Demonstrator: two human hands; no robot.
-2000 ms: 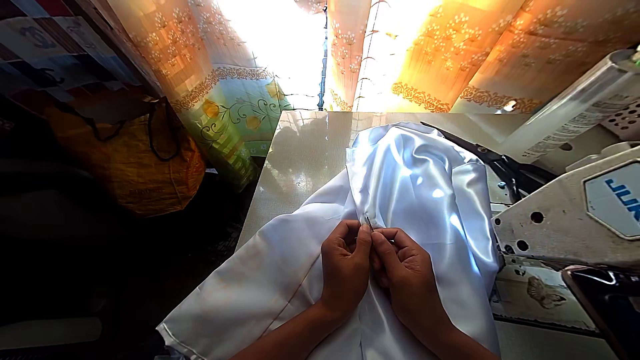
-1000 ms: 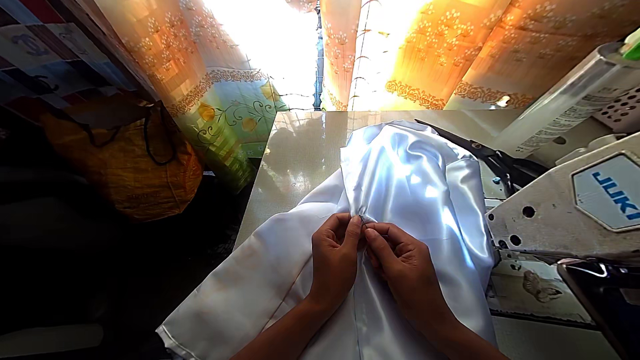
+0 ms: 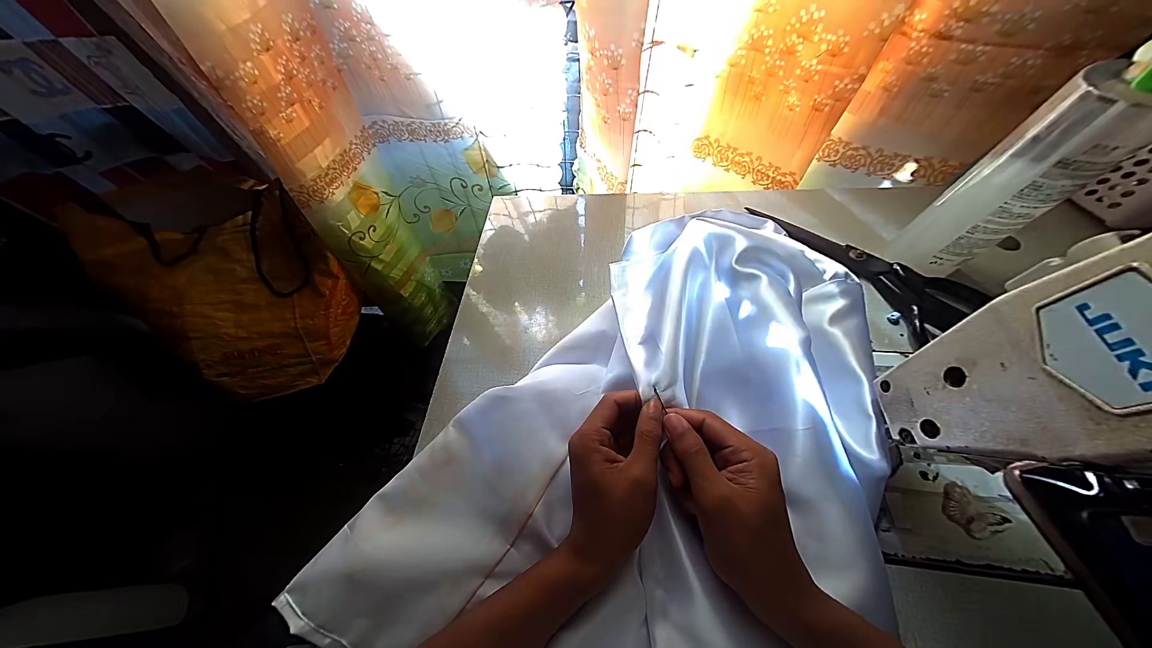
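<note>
White satin fabric lies in folds over the table and hangs toward me. My left hand pinches the fabric between thumb and fingers near the middle. Close beside it on the right, my right hand grips a thin dark pin or needle, whose upper end shows just above the fingertips against the cloth. Which of the two it is I cannot tell. The fingertips of both hands almost meet, and the cloth right between them is partly hidden.
Black-handled scissors lie behind the fabric at right. A Juki sewing machine stands at the right, with a dark phone-like object below and a clear plastic roll behind. The table meets curtains. An orange bag sits left.
Both hands stay at nearly the same spot on the fabric. The fingertips have shifted slightly, and the thin dark piece now stands out above them.
</note>
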